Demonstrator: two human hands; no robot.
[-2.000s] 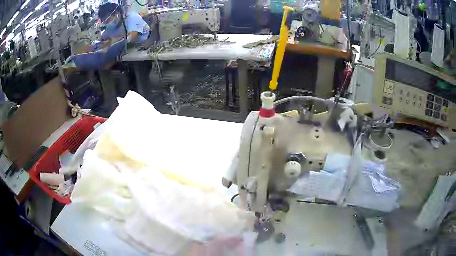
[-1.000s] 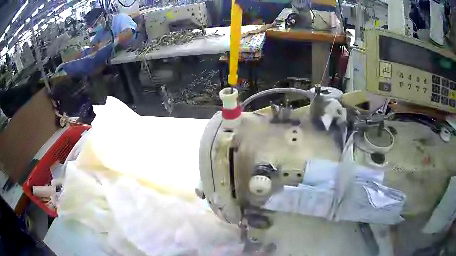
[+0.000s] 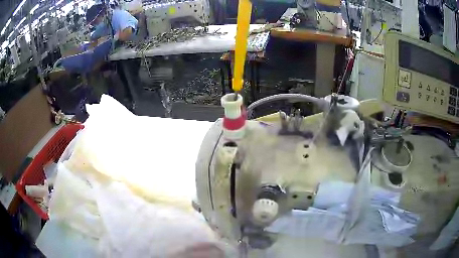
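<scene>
A white garment piece [image 3: 146, 146], overexposed, covers the left of the table and reaches the sewing machine's left end. Cream and paler folds [image 3: 146, 219] lie along its near side. The grey-beige sewing machine head [image 3: 272, 161] stands right of the cloth, with a round dial on its front. The needle area is hidden or cut off at the bottom edge. A blurred pinkish patch, seemingly part of my left hand [image 3: 201, 250], shows at the bottom edge by the cloth; its fingers cannot be made out. My right hand is not in view.
A red basket [image 3: 48, 156] with small pale pieces is at left, beside a brown cardboard sheet [image 3: 25, 131]. Pale blue-white cloth [image 3: 347, 211] is tied on the machine. A yellow strap [image 3: 242, 45] rises above it. A control panel [image 3: 423, 75] is upper right. A person sits far left.
The view has shifted, so the machine head appears larger and further left than two seconds ago, and its needle area has dropped toward the bottom edge. The cloth keeps much the same layout.
</scene>
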